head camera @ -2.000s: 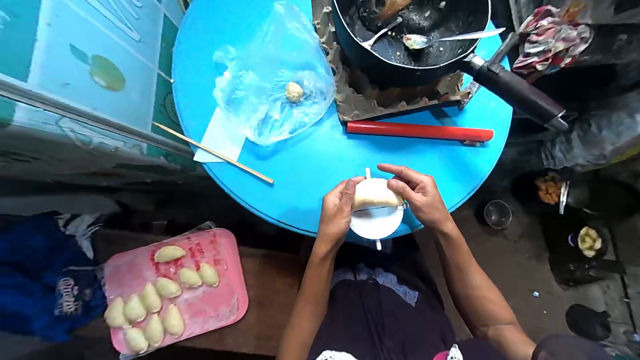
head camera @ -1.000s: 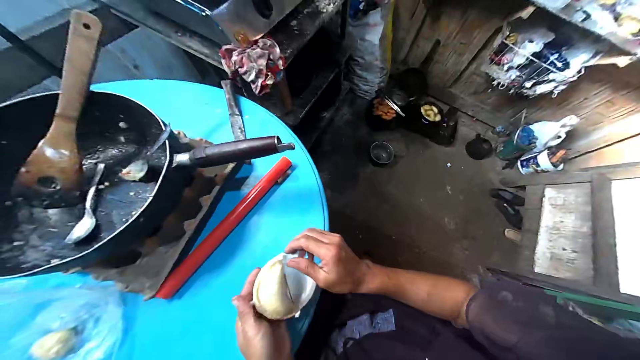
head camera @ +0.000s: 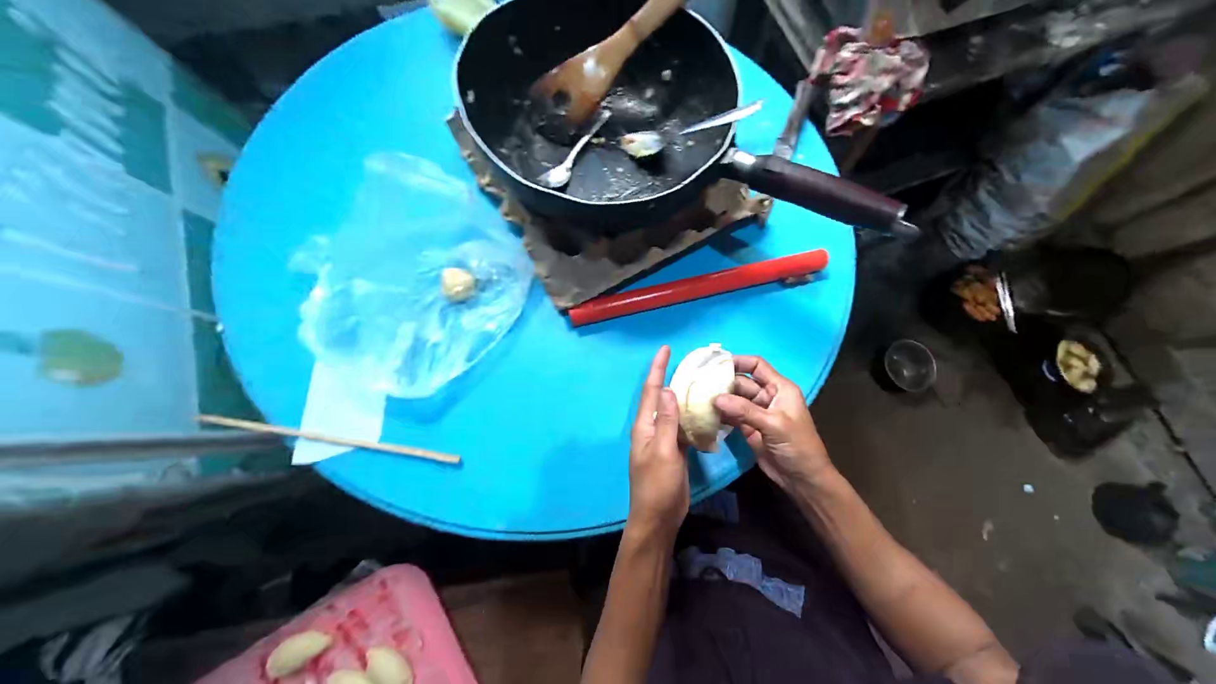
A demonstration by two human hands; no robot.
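A pale half-moon dough dumpling is held up near the front edge of the round blue table, with a white piece, perhaps part of a small press, behind it. My left hand supports its left side with the fingers pointing up. On the other side my right hand pinches it between thumb and fingers. Just beyond lies a red tube. A small dough ball rests on a clear plastic bag. Several shaped dumplings sit on a pink tray at the lower left.
A black pan with a wooden spatula and metal spoons stands on cardboard; its handle points right. A thin wooden stick juts over the table's left edge. Bowls of food are on the floor at right.
The view has swung back left since a second ago. The dumpling, lying level between both hands two seconds ago, is now held upright.
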